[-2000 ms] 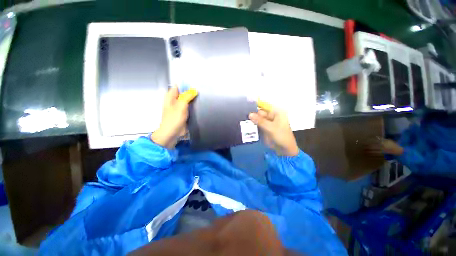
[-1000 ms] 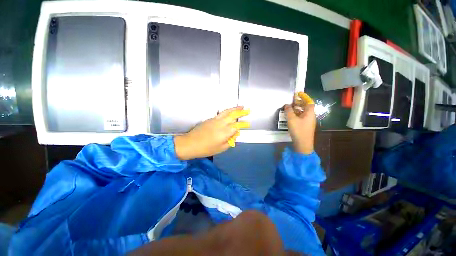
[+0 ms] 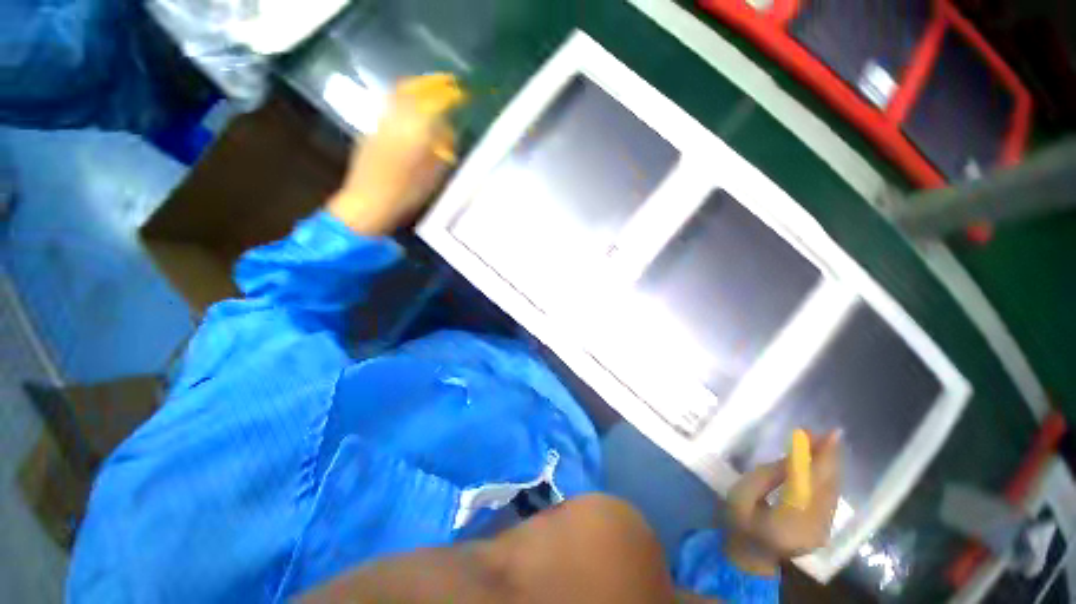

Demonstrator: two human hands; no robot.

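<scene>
A white foam tray (image 3: 773, 201) lies slanted on the bench with three grey-backed tablets in its recesses: one at the upper left (image 3: 590, 153), one in the middle (image 3: 737, 277) and one at the lower right (image 3: 879, 383). My left hand (image 3: 395, 159) is blurred, with yellow finger cots. It is beside the tray's left end, fingers apart, and nothing shows in it. My right hand (image 3: 788, 501) is over the lower end of the right tablet, fingers spread. Whether it touches the tablet I cannot tell.
A red tray (image 3: 914, 106) with dark tablets is across a pale rail (image 3: 814, 148) at the upper right. A slanted metal post (image 3: 997, 195) stands beside it. Clear plastic (image 3: 224, 41) and an open brown carton (image 3: 254, 177) are at the left. A red bar (image 3: 1009, 507) is at the lower right.
The view has turned, so the tray now appears slanted. My left hand has moved from over the tray to beside its left end. The red tray has come into view.
</scene>
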